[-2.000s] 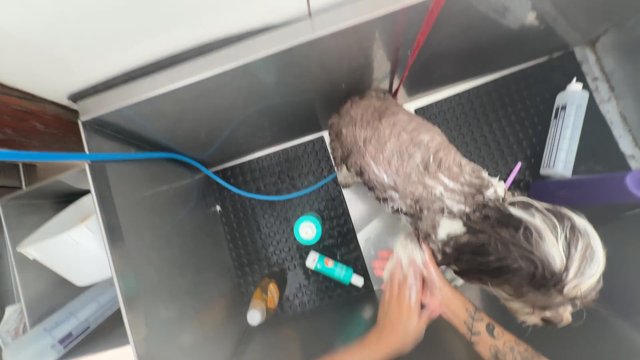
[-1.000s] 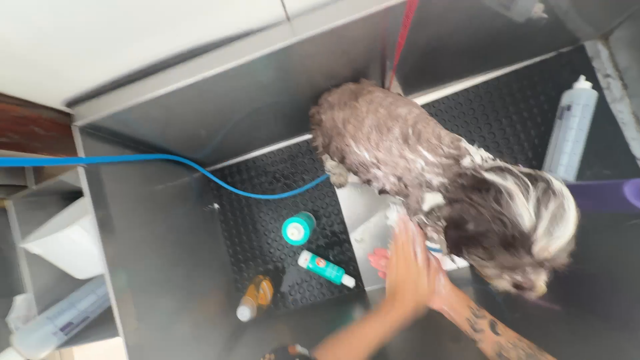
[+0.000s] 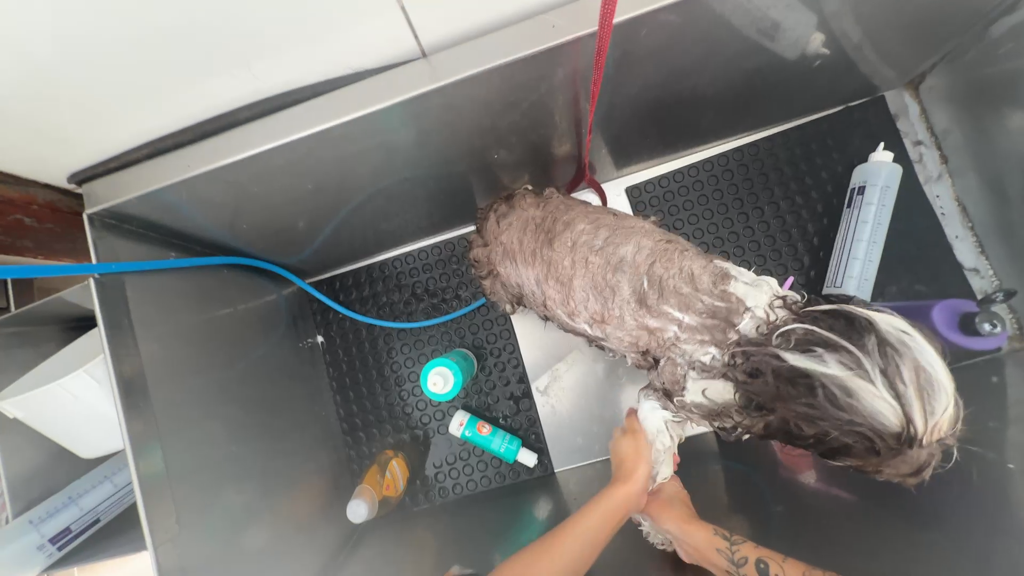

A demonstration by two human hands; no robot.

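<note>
A wet dog [image 3: 608, 280] with brown-grey and white fur stands in a stainless steel tub, its head to the right. Its lathered white front leg [image 3: 661, 436] is between my hands. My left hand [image 3: 632, 456] is closed around the leg's left side, and my right hand [image 3: 670, 506], below a tattooed forearm, grips it lower down. Which hand is which is judged from the arms' sides. Left of the hands, a teal and white bottle [image 3: 490, 437] lies on the black rubber mat [image 3: 384, 320], near an upright teal bottle [image 3: 448, 374] and an amber bottle [image 3: 379, 486].
A blue hose [image 3: 384, 323] runs from the left to behind the dog. A red leash [image 3: 598, 88] hangs at the back wall. On the right are a large clear bottle [image 3: 864, 224] and a purple loop [image 3: 956, 324]. A white container [image 3: 72, 400] stands outside the tub.
My hands, pressed together with lather one and two seconds ago, are now around the dog's front leg. The dog's head has turned, with its face now less visible.
</note>
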